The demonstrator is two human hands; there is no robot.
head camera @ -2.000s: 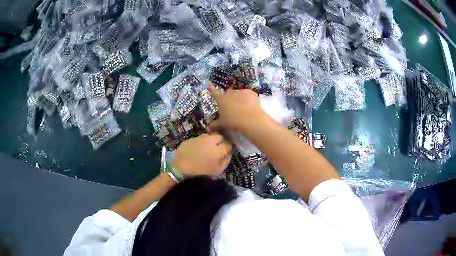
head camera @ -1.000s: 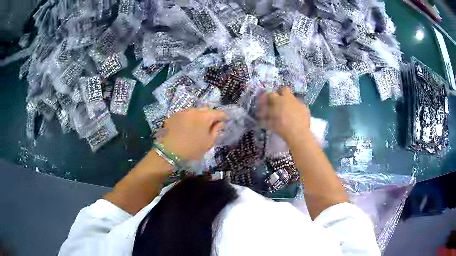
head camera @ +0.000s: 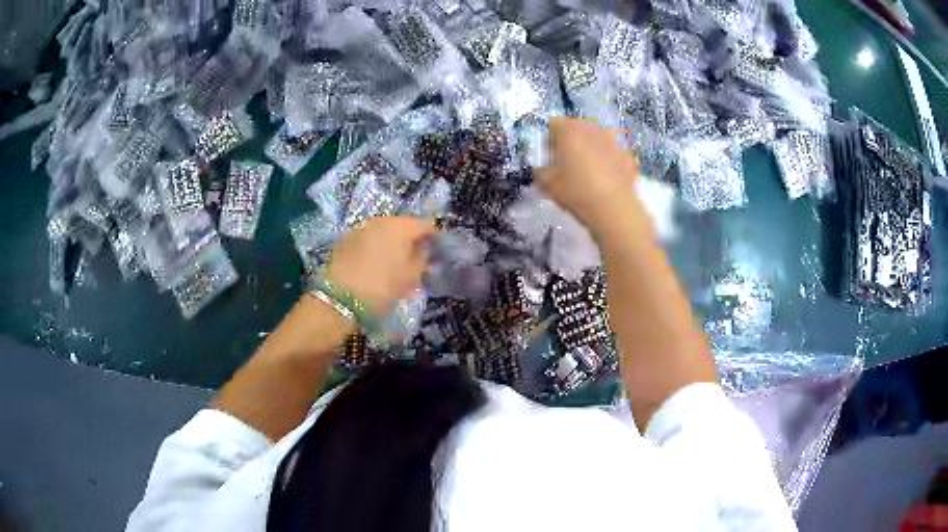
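Note:
My left hand (head camera: 376,265), with a bracelet at the wrist, is low over the left of the loose dark circuit board modules (head camera: 499,322). A whitish clear bag (head camera: 457,260) lies right beside its fingertips; whether they grip it is blurred. My right hand (head camera: 590,171) is bent over the front edge of the heap of bagged modules (head camera: 353,94). Its fingers are blurred, and what they hold cannot be told. More loose modules (head camera: 478,171) lie between and beyond my hands. Some bagged modules (head camera: 364,187) lie beyond my left hand.
A dark shiny stack of packed modules (head camera: 889,223) lies at the far right of the green table (head camera: 281,312). A large clear plastic bag (head camera: 790,416) hangs at the front right edge. Something red (head camera: 927,514) is at the lower right corner.
Both hands were close together over the loose modules with clear plastic between them. My right hand has moved away towards the heap. My left hand has shifted slightly left.

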